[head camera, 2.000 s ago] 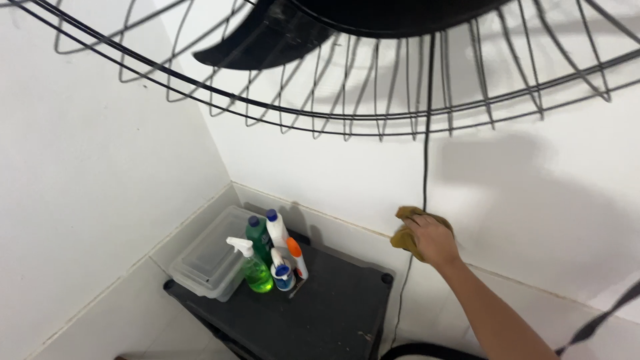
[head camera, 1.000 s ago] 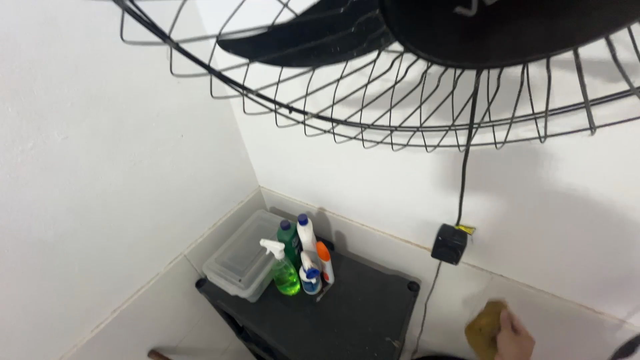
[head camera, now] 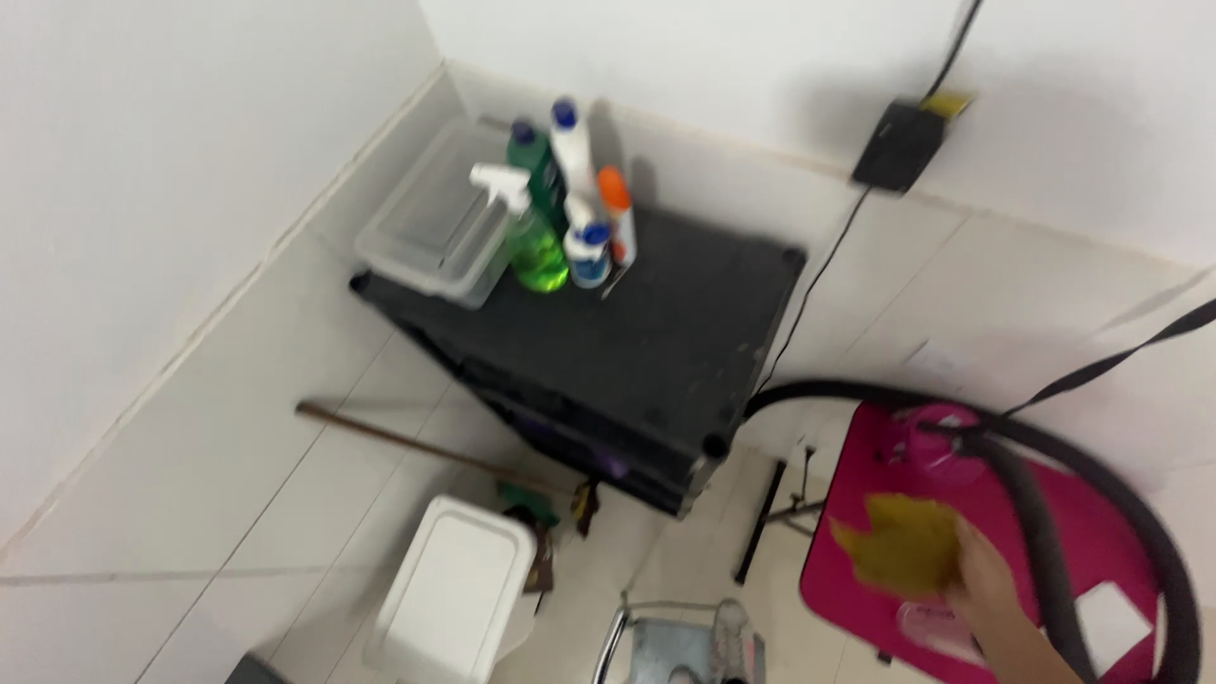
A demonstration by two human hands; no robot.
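My right hand [head camera: 983, 579] holds a yellow-brown cloth [head camera: 902, 546] over a magenta padded surface [head camera: 845, 560] at the lower right. My left hand is out of view. A black box [head camera: 900, 147] with a cord sits against the wall, with a bit of yellow at its top. On a black shelf unit [head camera: 665, 332] stand a spray bottle of green liquid [head camera: 538, 252], a dark green bottle [head camera: 537, 171], a white bottle with a blue cap [head camera: 572, 147], a smaller white and blue bottle [head camera: 588, 255] and an orange-capped bottle [head camera: 619, 218]. A translucent plastic bin [head camera: 418, 237] is beside them.
A black hose [head camera: 1035, 541] curves over the magenta surface, near a pink round object [head camera: 940, 442] and a white piece [head camera: 1111, 622]. A wooden stick [head camera: 408, 442] leans by the shelf unit. Below are a white lidded container [head camera: 456, 589] and a metal-framed item [head camera: 674, 646].
My right hand and the cloth have come down from the wall by the cord to above the magenta surface. The view has tilted down, and the fan has left it.
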